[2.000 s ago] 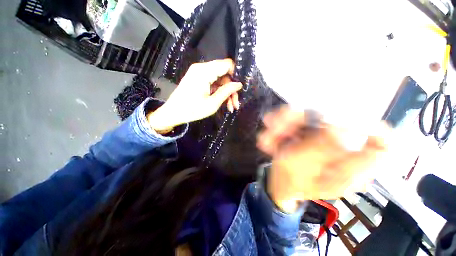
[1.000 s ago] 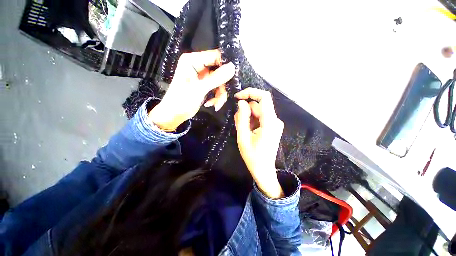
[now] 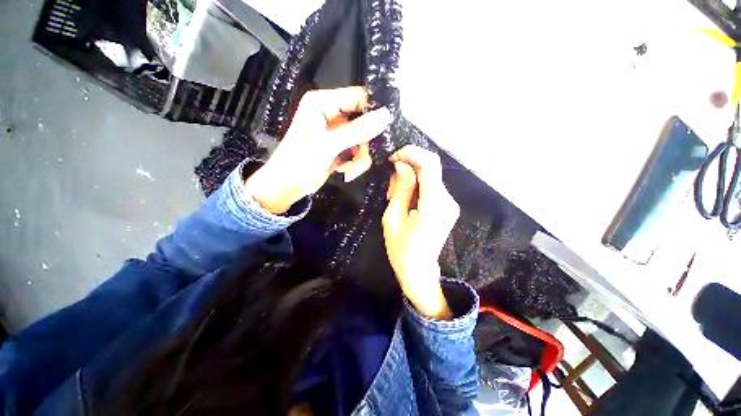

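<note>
A dark flecked garment (image 3: 479, 240) lies across the lap and against the edge of the white table. Its braid trim (image 3: 383, 49), black with white flecks, runs up from between my hands. My left hand (image 3: 321, 146) pinches the trimmed edge between thumb and fingers. My right hand (image 3: 418, 215) is just below and to the right, thumb and index fingertips together at the same edge. Whether a needle or thread is between the right fingertips is too small to tell. Smooth black lining (image 3: 335, 57) shows left of the braid.
The white table (image 3: 520, 97) holds a smartphone (image 3: 656, 188), black-handled scissors (image 3: 718, 183), a thin red item (image 3: 683, 274) and a dark cylinder (image 3: 721, 315). A black crate (image 3: 207, 101) and a dark trim pile (image 3: 227, 158) are on the floor at left. A red-rimmed basket (image 3: 536, 329) is below the table.
My right hand was blurred and out over the table two seconds ago, then came back to the braid beside my left hand. Since one second ago both hands have barely moved.
</note>
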